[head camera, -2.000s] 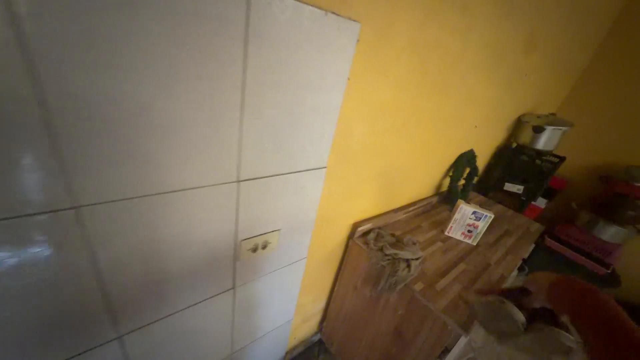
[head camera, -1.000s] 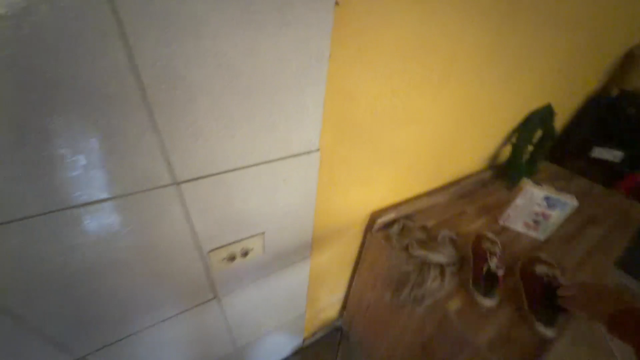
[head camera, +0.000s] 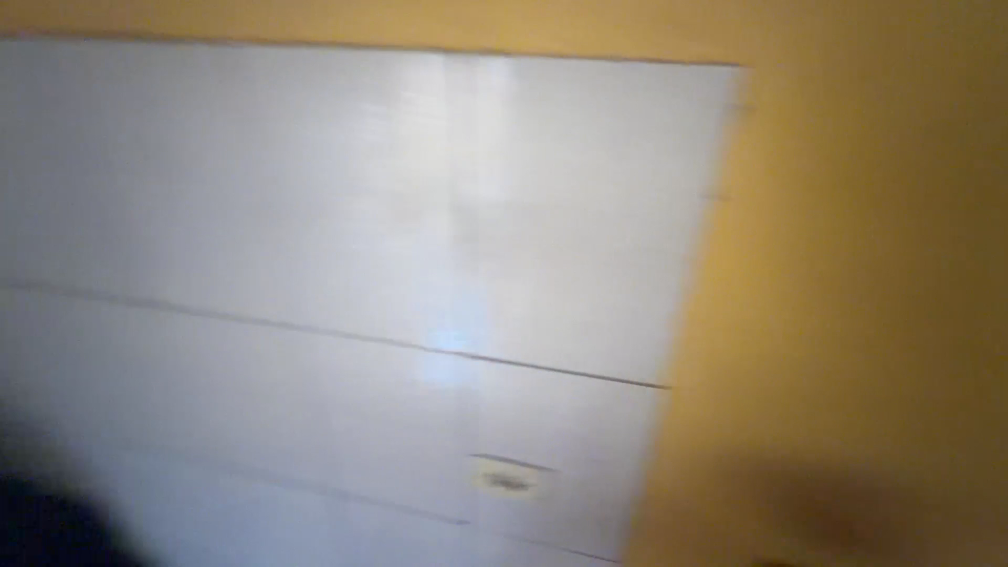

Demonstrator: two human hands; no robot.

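Note:
Neither my left hand nor my right hand can be made out in the head view, which is strongly blurred by motion. White wall tiles (head camera: 315, 197) fill most of it, with a power outlet (head camera: 506, 480) set low in them. A dark blurred shape (head camera: 47, 520) covers the bottom left corner; what it is cannot be told. Low on the right, a brownish blur (head camera: 827, 504) lies in front of the yellow wall, too smeared to identify.
A yellow painted wall (head camera: 858, 236) borders the tiles on the right and continues above their top edge. Thin dark joints run between the tiles.
The view has swung up and away from the wooden surface, so the pair of shoes, the crumpled cloth and the printed box seen a second ago are out of sight.

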